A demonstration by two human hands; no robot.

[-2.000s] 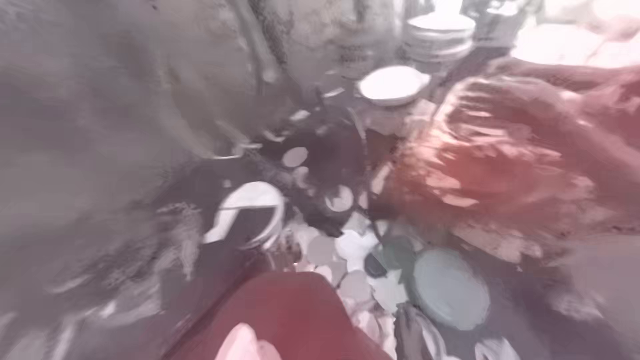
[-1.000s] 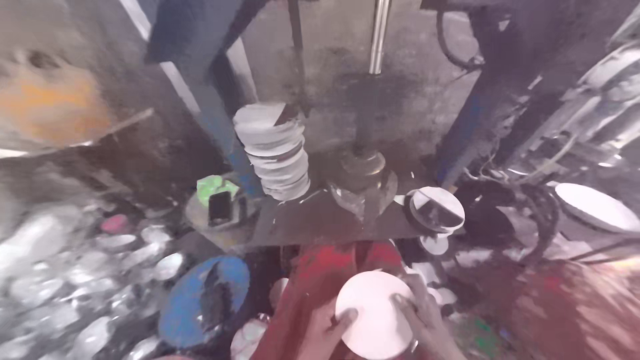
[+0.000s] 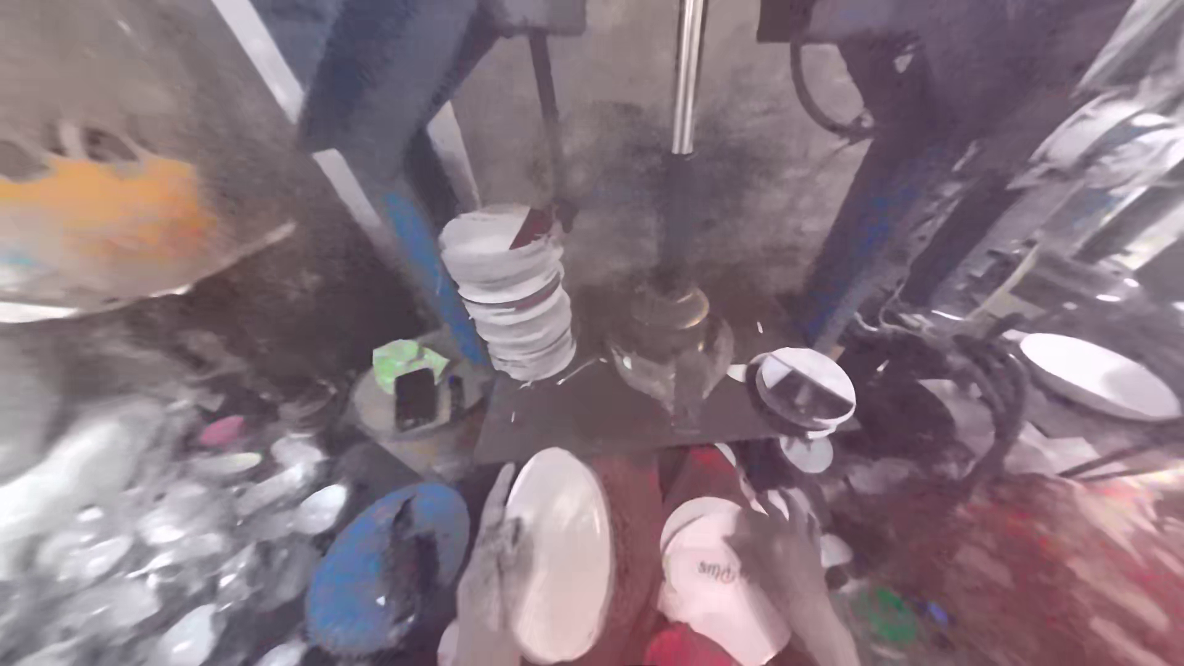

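My left hand point(image 3: 495, 564) holds a white disc point(image 3: 561, 555), tilted on its edge, at the lower middle. To its right, my right hand point(image 3: 786, 555) grips several pale discs or pads point(image 3: 708, 573); the front one bears writing. Both hands are low, over red clothing at my lap. Beyond them a round metal die point(image 3: 673, 347) rests on a dark metal plate point(image 3: 583, 416), beneath a shiny vertical rod point(image 3: 687, 79). A tall stack of white discs point(image 3: 513, 296) stands at the plate's left. On its right side lies a round white-rimmed piece point(image 3: 805, 388).
Blue machine posts point(image 3: 407, 231) rise on both sides of the plate. A small round stand point(image 3: 407, 435) at the left bears a dark phone-like object and green material. Shiny round pieces point(image 3: 176, 518) are heaped at the lower left, beside a blue oval thing point(image 3: 384, 573). A white dish point(image 3: 1096, 375) lies far right.
The view has swung to the machine. One second ago both hands held one white disc together; now they are apart, the left with a disc, the right with several pale pieces.
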